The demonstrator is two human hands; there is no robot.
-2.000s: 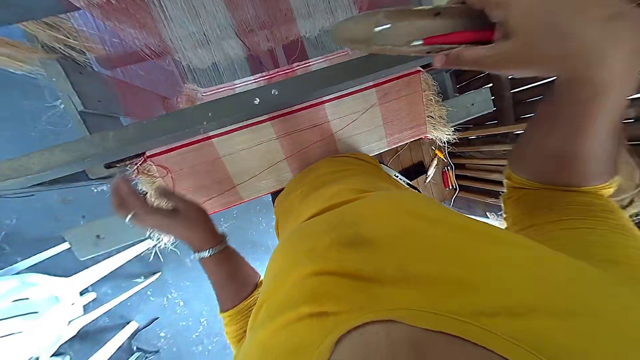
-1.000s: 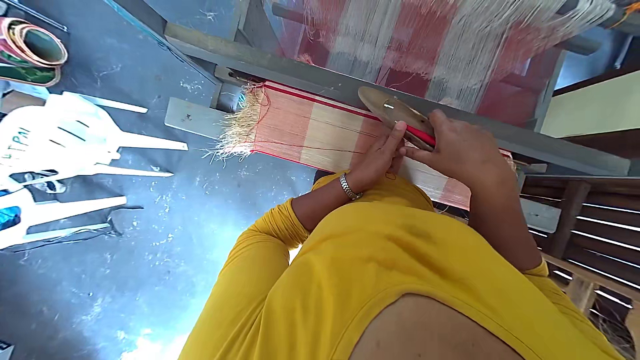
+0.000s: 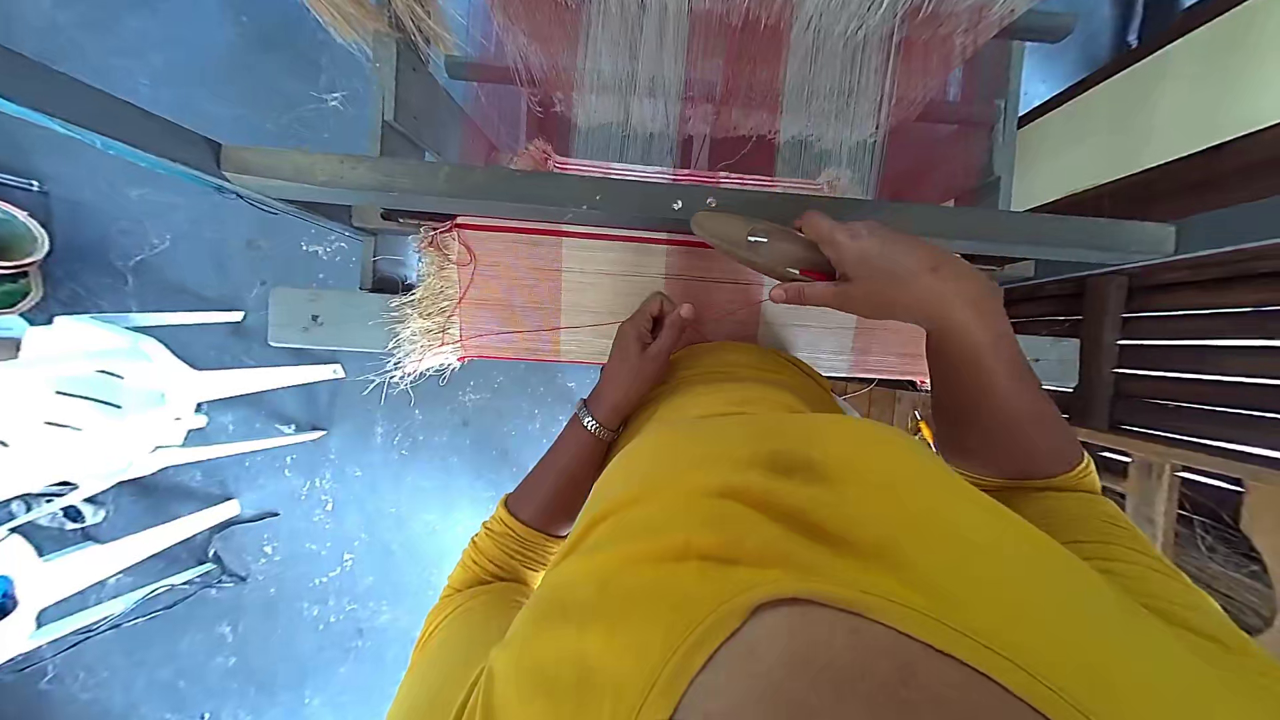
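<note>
A boat-shaped wooden weaving shuttle [image 3: 745, 240] with red yarn inside is in my right hand [image 3: 875, 265], over the woven cloth. My left hand [image 3: 645, 345] is closed on a thin red thread [image 3: 545, 328], which runs from the cloth's left edge past my fingers toward the shuttle. Both hands are above the striped red and cream cloth [image 3: 610, 275] on the loom, its left side edged with a loose straw-coloured fringe [image 3: 425, 310]. The grey wooden loom beam [image 3: 480, 190] crosses just beyond the cloth, and pale warp threads [image 3: 635, 90] lie past it.
White plastic chairs [image 3: 90, 400] are on the blue-grey floor at the left. A grey board [image 3: 325, 320] sticks out beyond the fringe. Wooden slats [image 3: 1200, 360] and a post stand at the right. A yellow-handled tool [image 3: 922, 430] is partly visible beside my right forearm.
My left hand was at the fringe in the oldest frame, then beside the shuttle; now it is apart from it, to the left. The shuttle stays in my right hand. The view has shifted.
</note>
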